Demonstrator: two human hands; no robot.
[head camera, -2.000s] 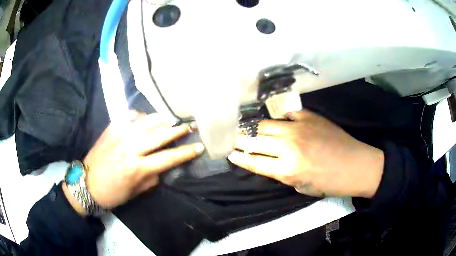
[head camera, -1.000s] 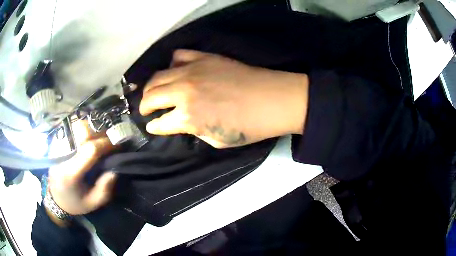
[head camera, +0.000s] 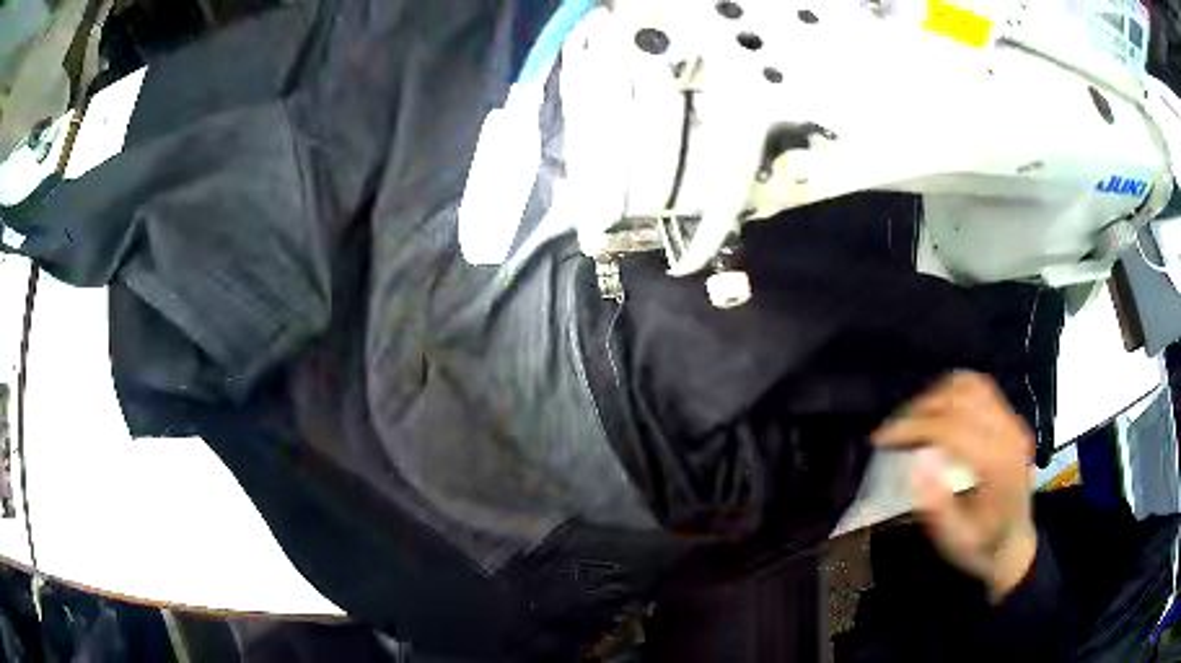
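A large dark garment (head camera: 479, 376) covers the machine table, with greyer faces left of the needle and black cloth to the right. A seam edge with pale stitching (head camera: 593, 376) runs down from the presser foot (head camera: 609, 276). A thin thread hangs there. The white sewing machine (head camera: 855, 117) stands over the cloth. My right hand (head camera: 965, 479) is blurred near the table's front right edge, off the needle area. I cannot tell whether it holds anything. My left hand is not in view.
A blue tube (head camera: 557, 39) ends in a white paddle shape (head camera: 499, 194) left of the machine head. A cream knob (head camera: 729, 288) sits right of the foot. The white table (head camera: 168, 518) shows at the front left. A brown-edged part (head camera: 1111, 304) stands at the far right.
Both hands have come away from the needle area: the right moved right and towards the front, the left went out of view. The view has pulled back, showing more garment.
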